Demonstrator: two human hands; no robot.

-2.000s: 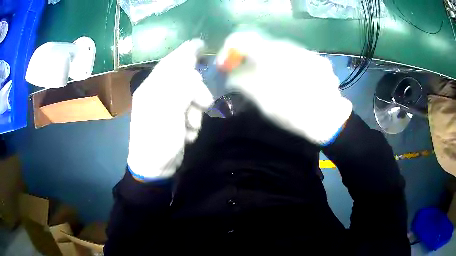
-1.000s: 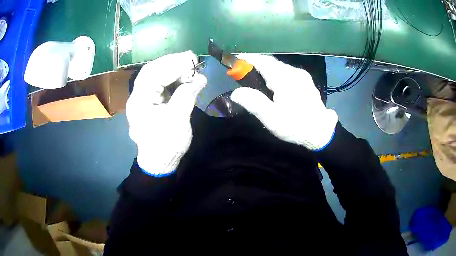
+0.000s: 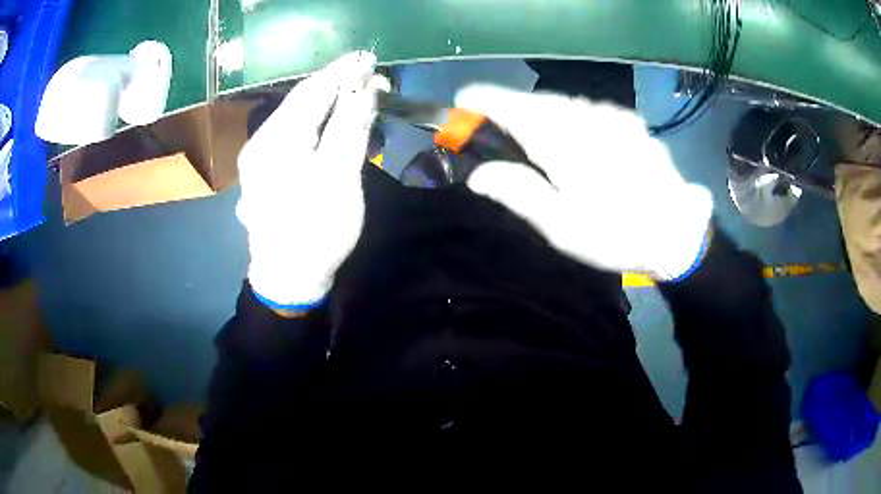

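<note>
My right hand (image 3: 599, 183), in a white glove with a blue cuff edge, holds a knife-like tool (image 3: 461, 129) with an orange and dark body. Its dark, blurred end points left and reaches the fingertips of my left hand. My left hand (image 3: 304, 183), also in a white glove, is raised with thumb and fingers pinched together around something small that glare and the fingers hide. Both hands are over the lap, just below the bench edge.
White two-lobed housings (image 3: 89, 96) lie at the left of the green bench (image 3: 406, 29). A blue bin (image 3: 29, 116) stands far left. Black wires (image 3: 713, 68) hang over the bench edge. An open cardboard box (image 3: 140, 183) is under it. A round metal-based stool (image 3: 773, 164) stands right.
The tool's end has swung from pointing up at the bench to pointing left at my left fingertips. My right hand has shifted slightly right. The bench appears higher in the view.
</note>
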